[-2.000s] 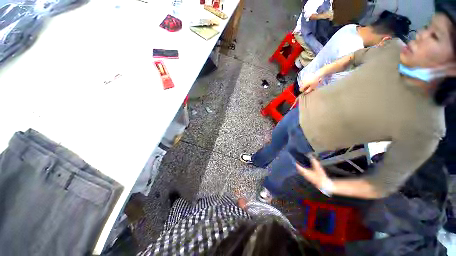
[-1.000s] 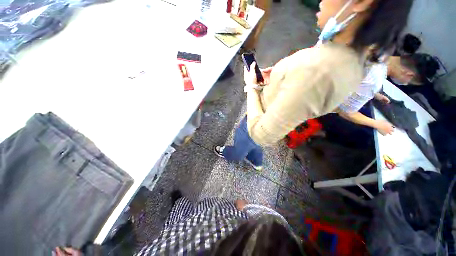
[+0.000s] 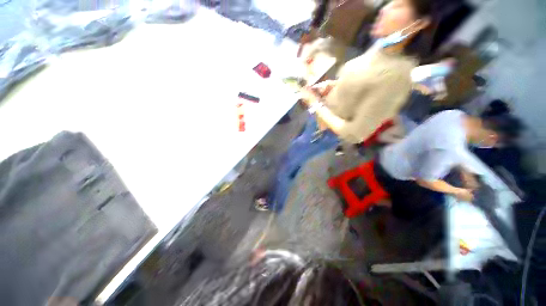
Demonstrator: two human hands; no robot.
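A dark grey garment (image 3: 66,203) lies flat on the left of the white table (image 3: 173,107), its banded edge with loops and a tab facing right. The picture is badly blurred. A small skin-coloured patch, apparently my left hand (image 3: 61,301), shows at the bottom edge on the garment. It is cut off, so its fingers and grip cannot be made out. My right hand cannot be made out.
Clear plastic (image 3: 78,30) is heaped along the far edge. A red item (image 3: 242,118), a dark flat item (image 3: 248,97) and a dark red piece (image 3: 261,70) lie on the table. A standing person (image 3: 377,89), a red stool (image 3: 359,188) and a seated person (image 3: 431,143) are beyond.
The view has swung, blurring the picture; the table items appear lower and further right. The standing person appears further off. The seated person and a red stool show more fully.
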